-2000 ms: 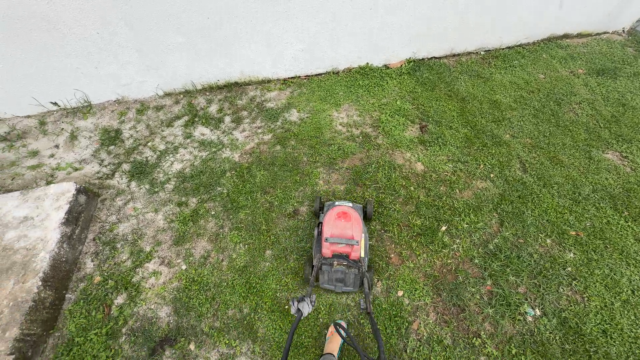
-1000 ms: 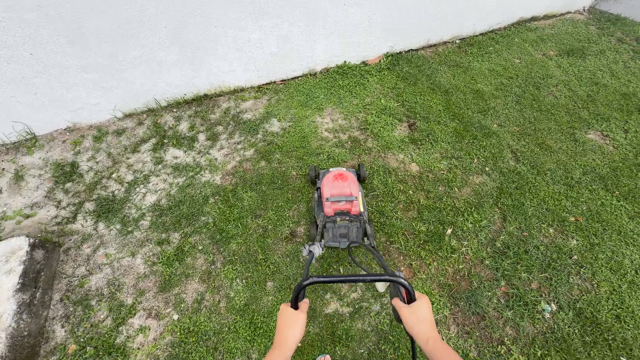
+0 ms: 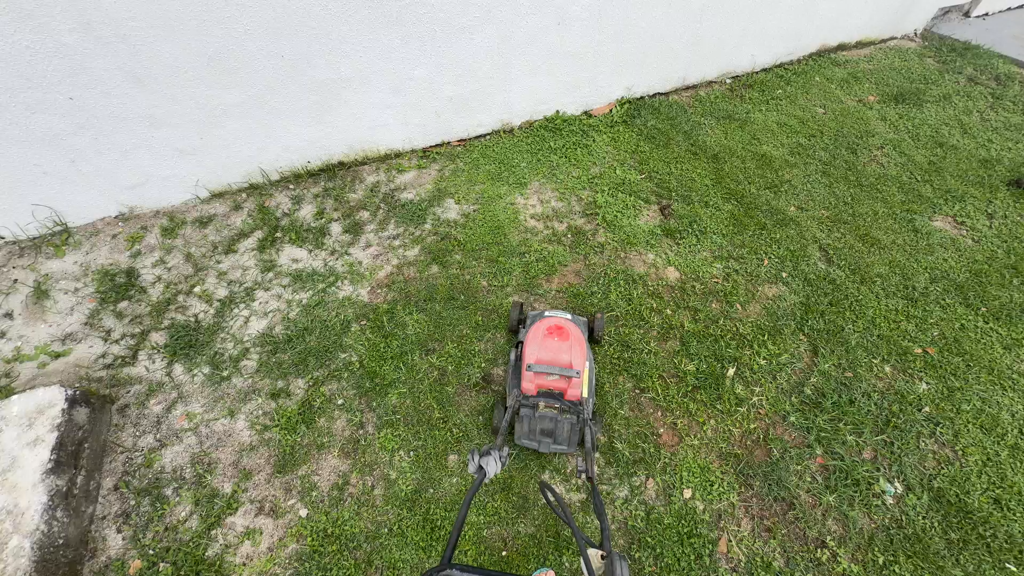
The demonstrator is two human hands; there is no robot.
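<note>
A lawn mower with a red cover (image 3: 554, 356) stands on the grass at the middle of the head view. Its black push handle (image 3: 460, 520) runs down to the bottom edge, where only part of the crossbar shows. Grey cloth or tape (image 3: 488, 462) is wrapped round the left handle tube. A black cable (image 3: 564, 516) loops beside the right tube. Neither my left hand nor my right hand is in the picture. A small part of a foot or shoe shows at the bottom edge, below the mower.
A white wall (image 3: 320, 80) crosses the top, with a weedy edge at its foot. A concrete slab (image 3: 28, 472) lies at the lower left. Sandy, patchy soil (image 3: 240, 448) is on the left, and grass (image 3: 800, 320) spreads to the right.
One second ago both my hands were on the handle's crossbar; now they are out of view. The mower and handle sit lower in the picture.
</note>
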